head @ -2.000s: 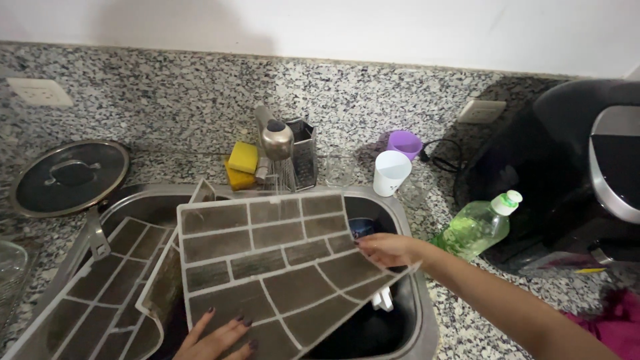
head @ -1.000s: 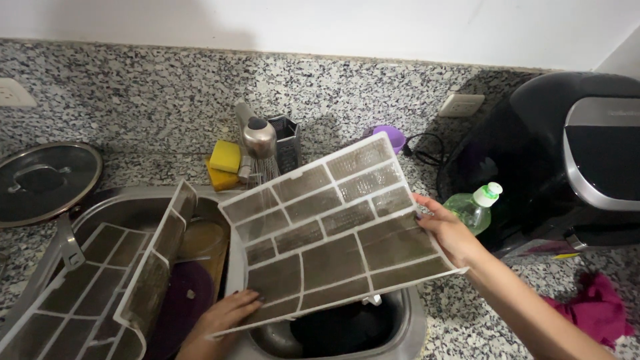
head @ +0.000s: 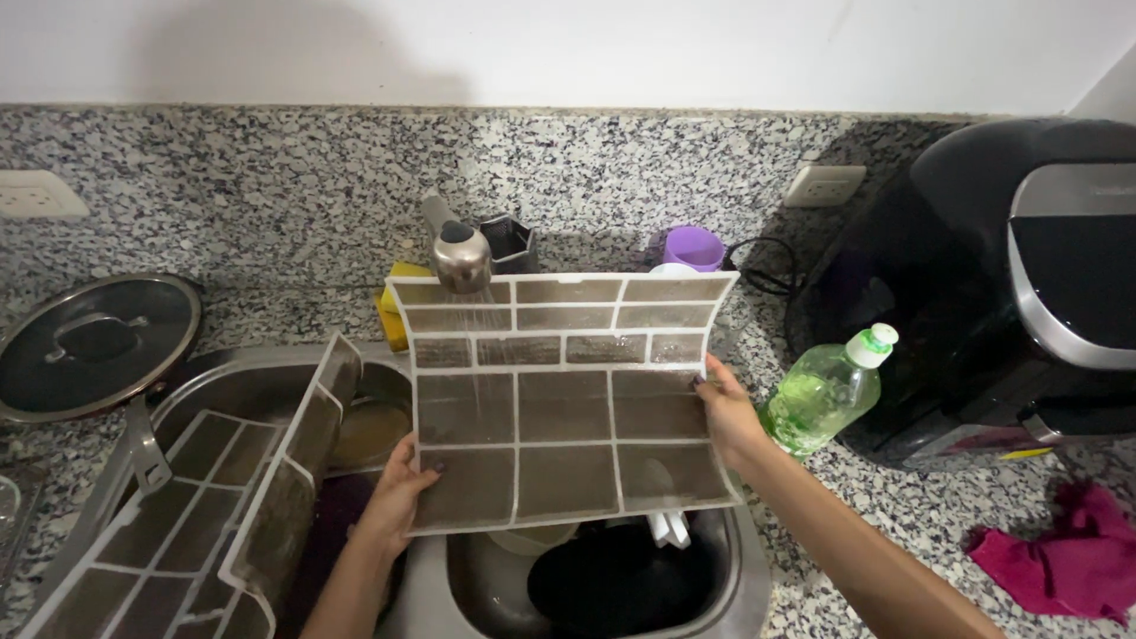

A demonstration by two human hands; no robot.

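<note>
A mesh air-conditioner filter with a white plastic grid frame [head: 564, 404] is held above the sink between both hands. My left hand [head: 401, 497] grips its lower left edge, thumb on the front. At its right edge, my right hand [head: 728, 404] pinches the frame. From the metal faucet head [head: 461, 257] thin streams of water fall on the filter's upper left part. Another framed mesh filter [head: 177, 524], curved, rests in the left basin, with an upright panel [head: 288, 470] beside my left hand. The filter hides part of the sink.
A steel double sink [head: 754, 568] holds dark cookware [head: 621, 577]. Around it are a glass pan lid [head: 98, 346], a yellow sponge [head: 390, 306], a purple cup [head: 694, 248], a green soap bottle [head: 825, 386], a black countertop appliance [head: 941, 311] and a magenta cloth [head: 1065, 559].
The held filter has gone from slanted to nearly level and now sits under the faucet's water. My left hand has moved up onto its left edge; my right hand still holds the right edge.
</note>
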